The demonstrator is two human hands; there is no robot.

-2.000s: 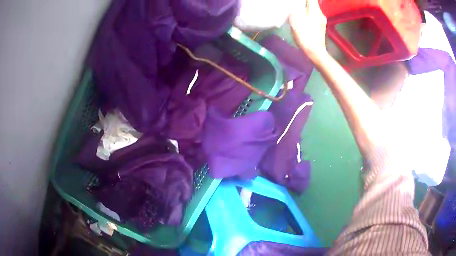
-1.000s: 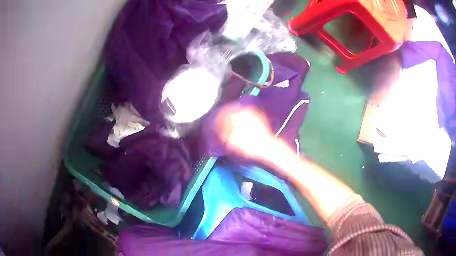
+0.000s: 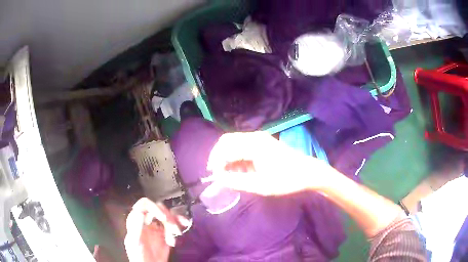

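My right hand (image 3: 261, 164), overexposed, reaches in from the right above my purple-clad lap. Its fingertips pinch a small pale purple piece (image 3: 220, 198) with a white curved lower edge. My left hand (image 3: 151, 230) is at the lower left with bent fingers, apart from my right hand. A thin white sliver shows at its fingertips; whether it is held cannot be told. A clear plastic bag (image 3: 318, 53) with round white contents lies on the purple cloth (image 3: 246, 89) in the green basket (image 3: 290, 123).
A red stool (image 3: 441, 105) stands at the right on the green floor. Part of a blue stool (image 3: 300, 140) shows beside the basket. A white table edge (image 3: 38, 153) curves down the left. Purple cloth with white piping (image 3: 369, 128) hangs over the basket's right side. White crumpled scraps (image 3: 249, 38) lie in the basket.
The view has swung left and down. My right hand has moved back from the basket to above my lap, now with the small piece. My left hand has come into view. The bag rests on the basket's cloth.
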